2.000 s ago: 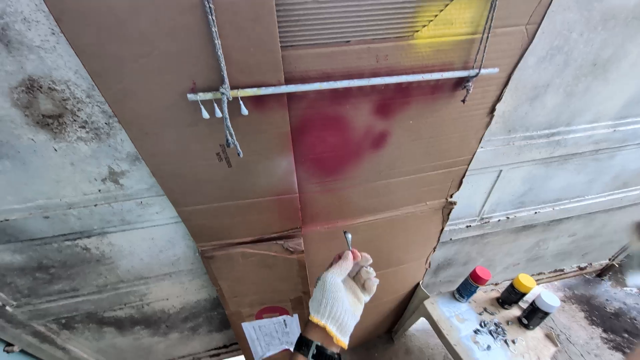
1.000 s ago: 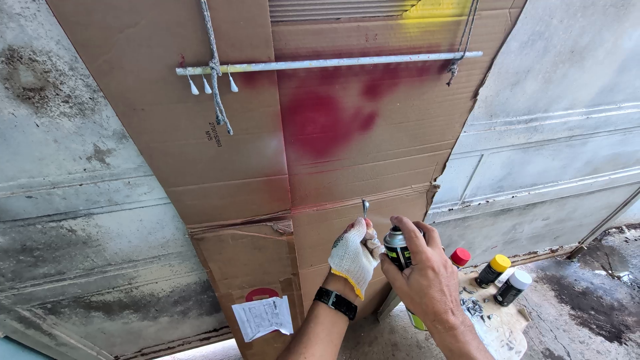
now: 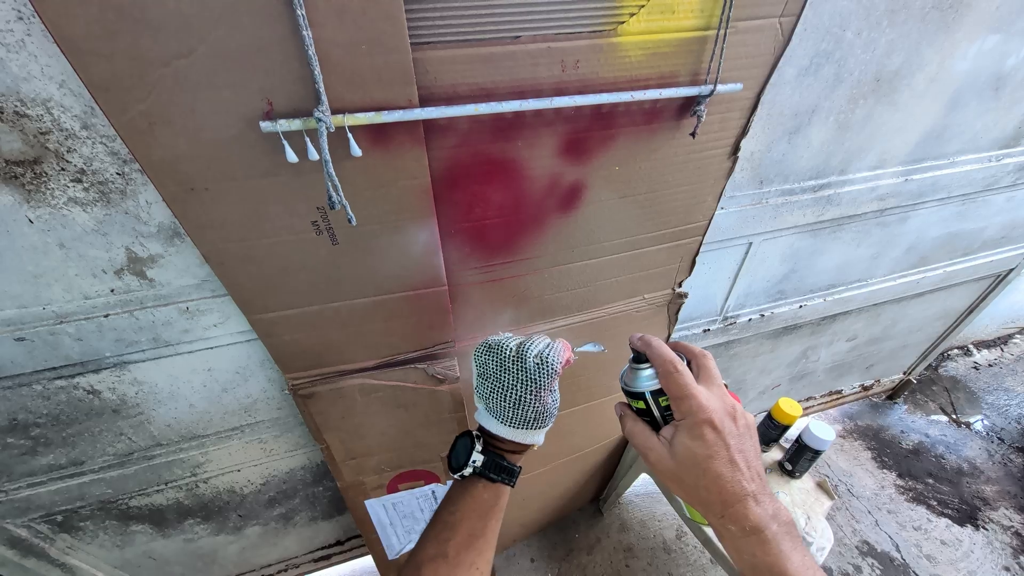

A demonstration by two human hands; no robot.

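Observation:
My left hand (image 3: 520, 388), in a knitted work glove with a watch at the wrist, pinches a small white teardrop-shaped piece (image 3: 590, 347) that points right, toward the can. My bare right hand (image 3: 696, 416) grips a spray paint can (image 3: 644, 388), its index finger on the nozzle. Faint pale mist shows left of the glove. Above, a painted rod (image 3: 512, 106) hangs on cords in front of a cardboard sheet (image 3: 560, 280) with red and yellow overspray. Several similar white teardrop pieces (image 3: 311, 149) hang from the rod's left end.
Right of my right hand, a yellow-capped can (image 3: 780, 422) and a white-capped can (image 3: 808, 448) stand on a paint-stained stool (image 3: 808, 500). A red cap shows partly behind my fingers. Printed paper (image 3: 406, 516) is on the lower cardboard. Stained metal panels (image 3: 864, 200) flank the sheet.
My right hand, out of view two seconds ago, came in with the spray can. My left hand has turned, so the teardrop piece, upright before, now lies sideways with the glove's back toward me.

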